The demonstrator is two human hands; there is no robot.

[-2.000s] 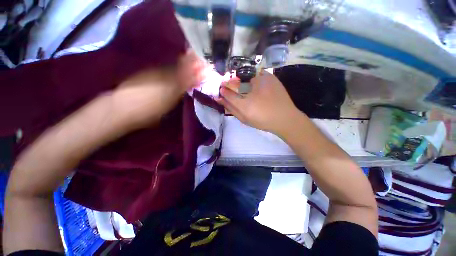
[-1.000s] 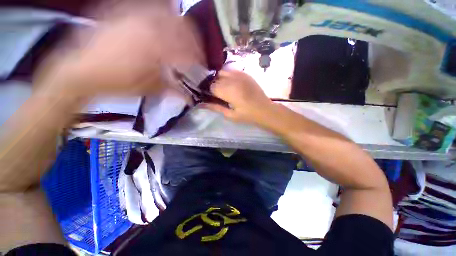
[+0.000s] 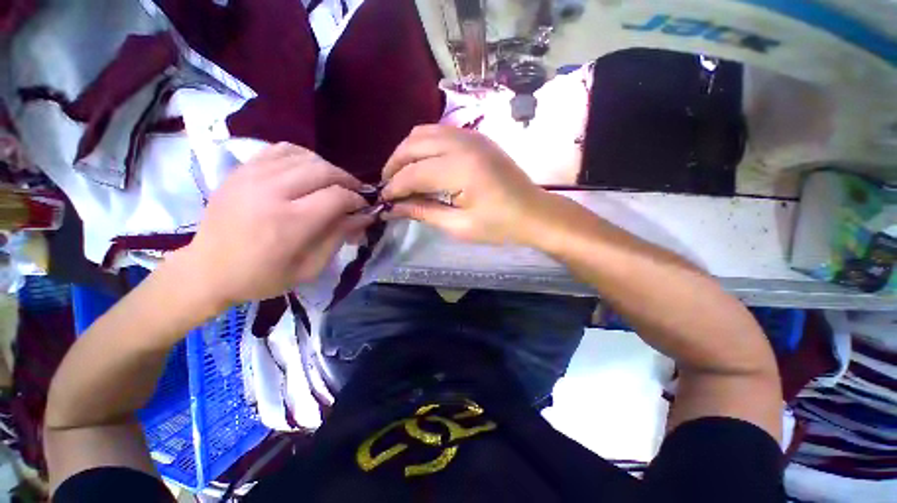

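The maroon and white garment [image 3: 379,88] lies left of the needle area, over the table's left part. My left hand [image 3: 280,221] and my right hand [image 3: 457,187] meet at its near edge, fingertips almost touching. Both pinch a narrow dark strip [image 3: 376,201] of the garment between them. The fingers hide most of the strip. A white panel with a maroon band hangs below my left hand over the table's edge. The presser foot and needle [image 3: 523,88] of the sewing machine are beyond my right hand, with no cloth clearly under them.
The white machine head [image 3: 688,34] spans the upper right, with a black pad [image 3: 661,123] on its bed. A green and white box [image 3: 844,231] stands at the right. A blue crate [image 3: 202,393] is below left. Striped pieces [image 3: 851,403] are piled lower right.
The garment has moved away from the needle and now lies spread to the left. My left hand has swung down and inward to meet my right hand at the dark strip.
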